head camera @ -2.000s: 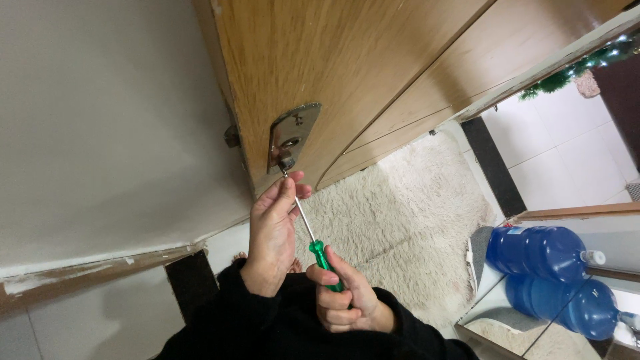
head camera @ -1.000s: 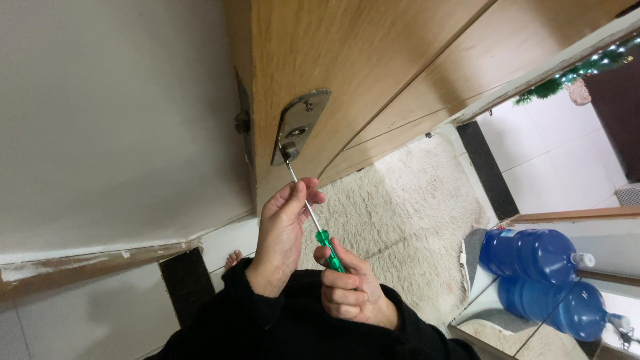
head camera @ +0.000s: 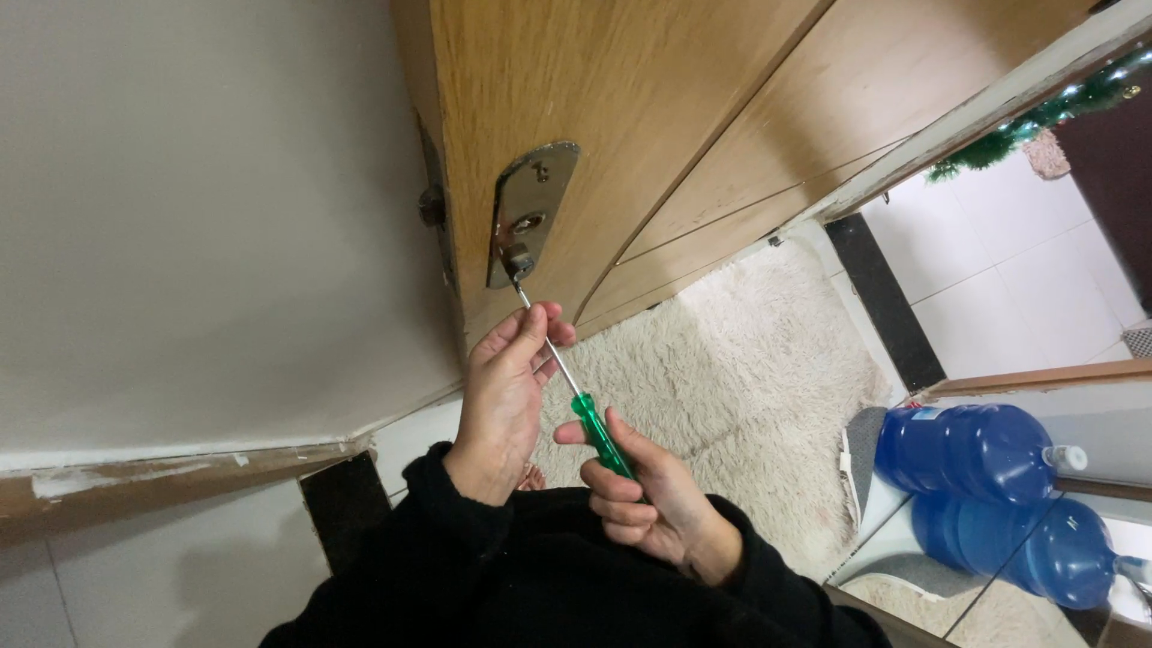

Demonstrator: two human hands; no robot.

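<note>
A screwdriver (head camera: 587,405) with a green handle and thin metal shaft runs diagonally between my hands. My right hand (head camera: 643,495) grips its handle, forefinger and thumb around the green plastic. Higher up, my left hand (head camera: 515,387) pinches the shaft between thumb and fingers, close to the tip. The tip meets the small metal spindle fitting (head camera: 519,261) at the lower end of the metal lock plate (head camera: 549,193); exactly how it sits there is too small to tell. The plate is mounted on the wooden door (head camera: 666,99), near its edge, where a latch (head camera: 432,205) sticks out.
A shaggy cream rug (head camera: 720,387) covers floor below the door. At right stand a blue water jug (head camera: 972,450) and its apparent reflection. A lit green garland (head camera: 999,148) hangs beyond the doorway. A grey wall (head camera: 207,216) rises at left.
The right hand's grip on the green handle has shifted, its forefinger now reaching out past the handle. The screwdriver remains at the lower fitting of the plate.
</note>
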